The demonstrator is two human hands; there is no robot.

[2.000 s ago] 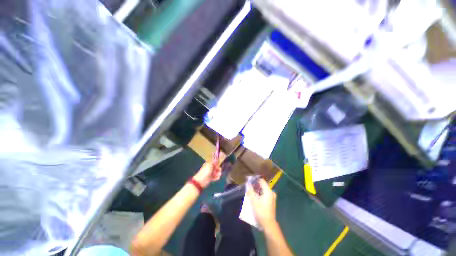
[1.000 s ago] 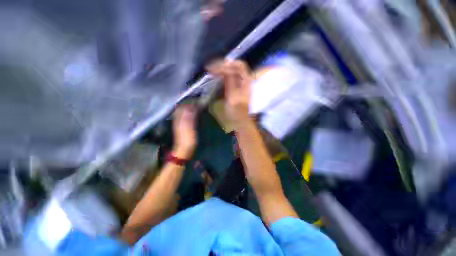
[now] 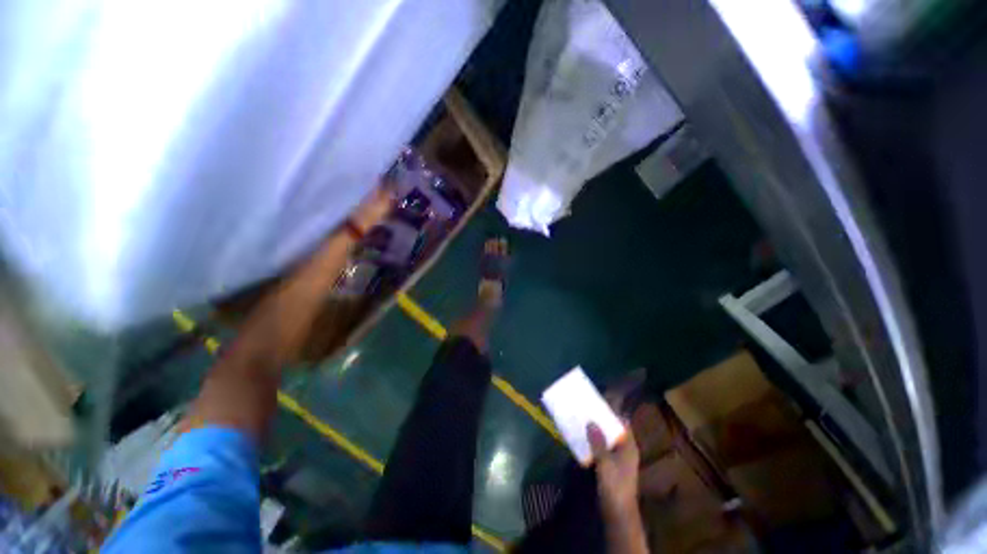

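Note:
My left hand (image 3: 373, 206) reaches into an open brown carton (image 3: 476, 135) under the edge of the large white bag stack (image 3: 238, 141). Small dark and white packets (image 3: 417, 216) lie in the carton. The hand is blurred and partly in shadow; whether its fingers hold a packet cannot be told. My right hand (image 3: 614, 449) is lower right of centre and grips a small white rectangle (image 3: 581, 409), a label or folded leaflet, held up above the floor.
A metal-edged line (image 3: 866, 249) curves down the right side. A crumpled white bag with print (image 3: 590, 108) hangs at top centre. Open brown cartons (image 3: 725, 411) stand at lower right. Yellow lines (image 3: 422, 316) cross the dark green floor (image 3: 563, 292). My leg (image 3: 433, 433) is at lower centre.
The view has swung from the side table and clear bag to the bag stack and carton. My left hand has gone into the carton; my right hand is now lower, with the white rectangle.

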